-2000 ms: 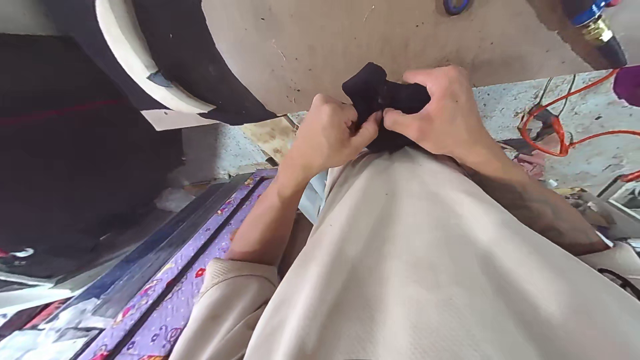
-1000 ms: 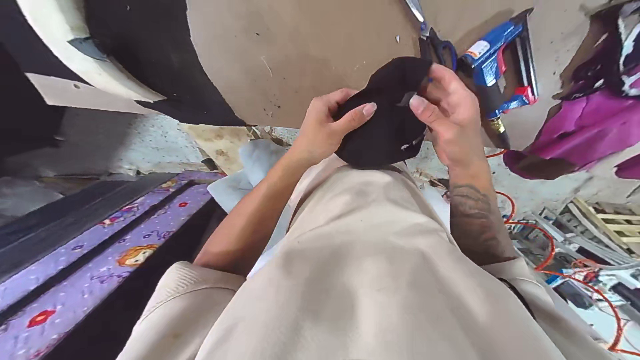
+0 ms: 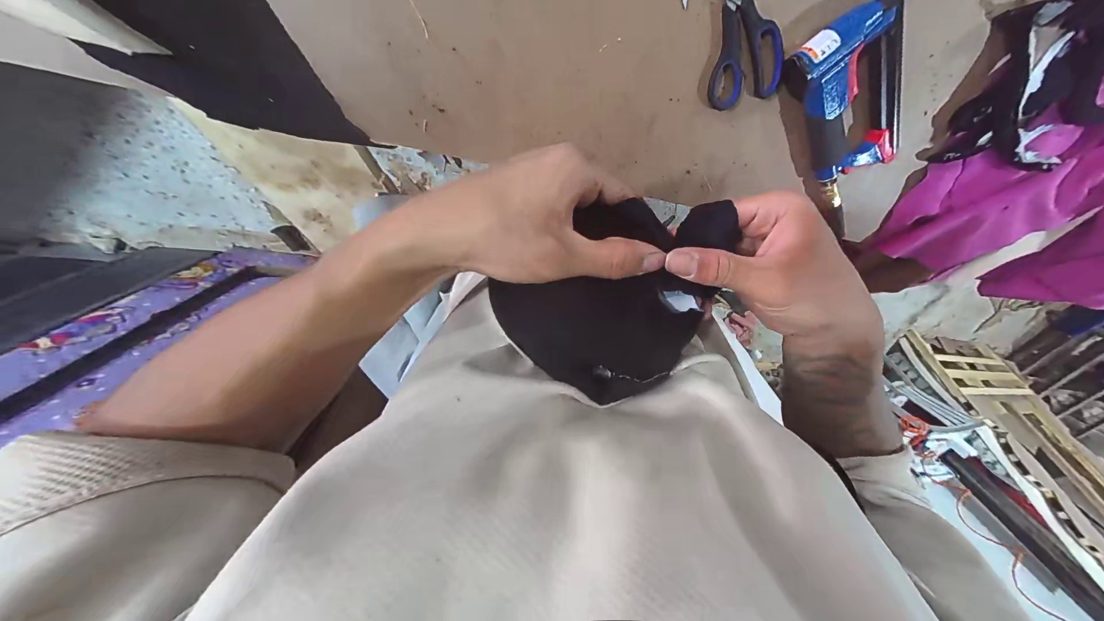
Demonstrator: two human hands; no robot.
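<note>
A piece of black fabric (image 3: pixel 595 332) hangs against the front of my beige shirt, near the edge of the brown work surface. My left hand (image 3: pixel 543 224) pinches its upper part between thumb and curled fingers. On the other side, my right hand (image 3: pixel 768 259) grips a folded bit of the same fabric. The two thumb tips meet near the middle of the cloth. Below them a small pale patch shows at a gap in the fabric, and a thin light line runs near its lower edge. The fingers behind the cloth are mostly hidden.
Scissors with black and blue handles (image 3: pixel 746 56) and a blue pneumatic stapler (image 3: pixel 832 95) lie on the brown board (image 3: pixel 535 95). Magenta fabric (image 3: pixel 975 198) drapes at the right. A wooden pallet (image 3: pixel 992 379) stands lower right; purple patterned material (image 3: pixel 207 302) is at the left.
The black fabric, spread between my hands one second ago, is now folded at the top, with my thumbs brought together. The view has shifted, showing more of the scissors and stapler than two seconds ago.
</note>
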